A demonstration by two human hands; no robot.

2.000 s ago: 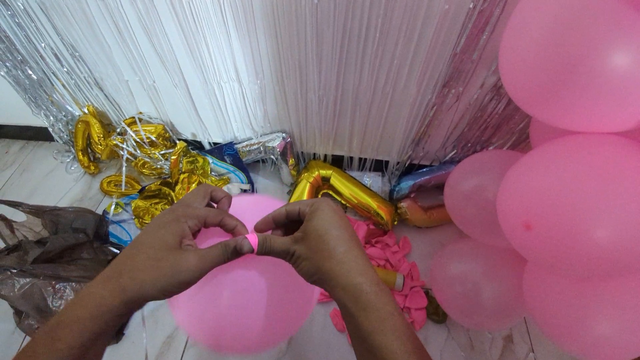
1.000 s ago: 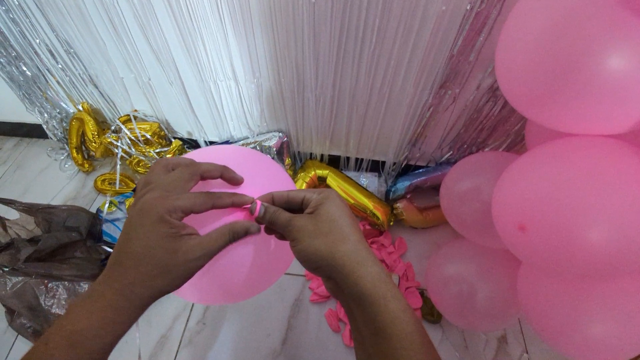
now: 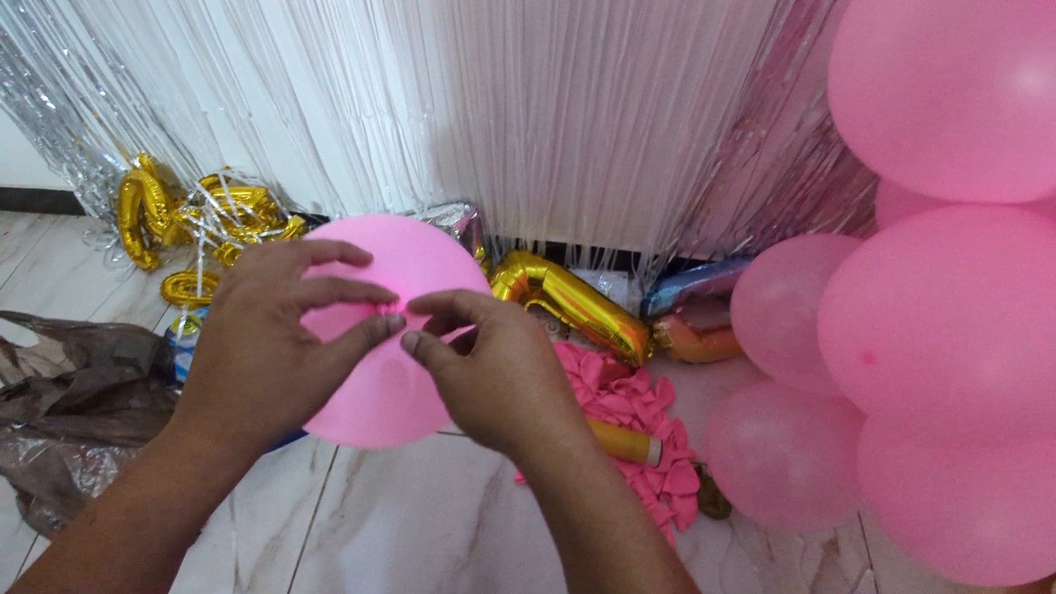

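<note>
An inflated pink balloon [image 3: 388, 396] is in front of me, its neck toward me. My left hand [image 3: 280, 330] pinches the neck between thumb and fingers, the other fingers spread over the balloon. Beside it, my right hand [image 3: 487, 363] has its thumb and forefinger close to the neck with a small gap between their tips; whether it touches the neck is hard to tell. Past my right wrist lies a heap of uninflated pink balloons [image 3: 676, 487] with a yellow tube [image 3: 624, 442] on it.
Joined pink balloons [image 3: 949, 313] fill the right side. Gold foil balloons [image 3: 144, 214] lie at the left, and another gold foil balloon [image 3: 577, 313] lies by the silver fringe curtain [image 3: 536, 124]. A dark plastic bag [image 3: 82, 388] rests on the tiled floor [image 3: 396, 520] at left.
Two seconds ago both hands pinched the pink balloon's neck; a second ago my right fingers held its stretched end. Now the right thumb and forefinger are apart beside the neck.
</note>
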